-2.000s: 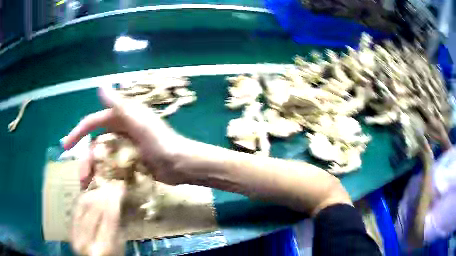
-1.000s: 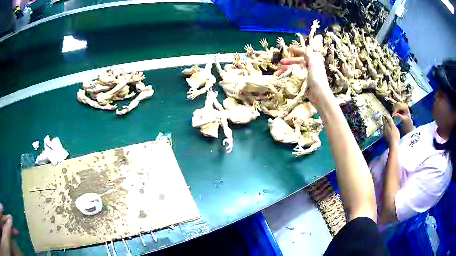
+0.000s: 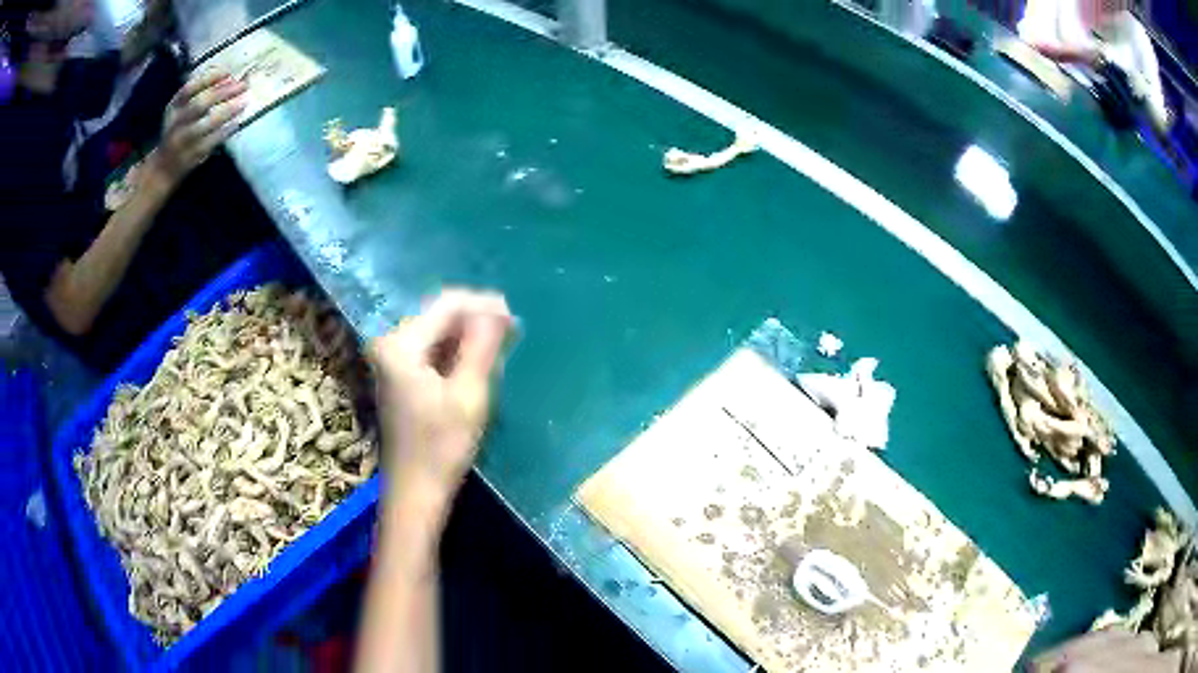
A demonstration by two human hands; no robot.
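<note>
My left hand [image 3: 440,375] is raised over the table's near edge, fingers curled and blurred; no held thing can be made out. A tan, blurred shape at the bottom right corner may be part of my right hand, cut off, or a figure. The stained cardboard mat [image 3: 683,480] lies at the lower right with a small white dish [image 3: 828,581] on it. A dark thin stick lies on the mat. Slim beige limbs [image 3: 1054,414] form a small pile near the white rail. Part of the figure pile [image 3: 1159,559] shows at the right edge.
A blue crate [image 3: 296,552] full of small beige parts [image 3: 237,447] stands at lower left. A single figure [image 3: 364,147], a white bottle [image 3: 406,42] and a lone limb [image 3: 709,158] lie farther up. Crumpled tissue [image 3: 861,401] touches the mat. Another person's hand [image 3: 200,121] is at upper left.
The view has swung left, bringing the blue crate and the other person on the left into sight. My left hand has come in from the edge. My raised right arm has left the upper view.
</note>
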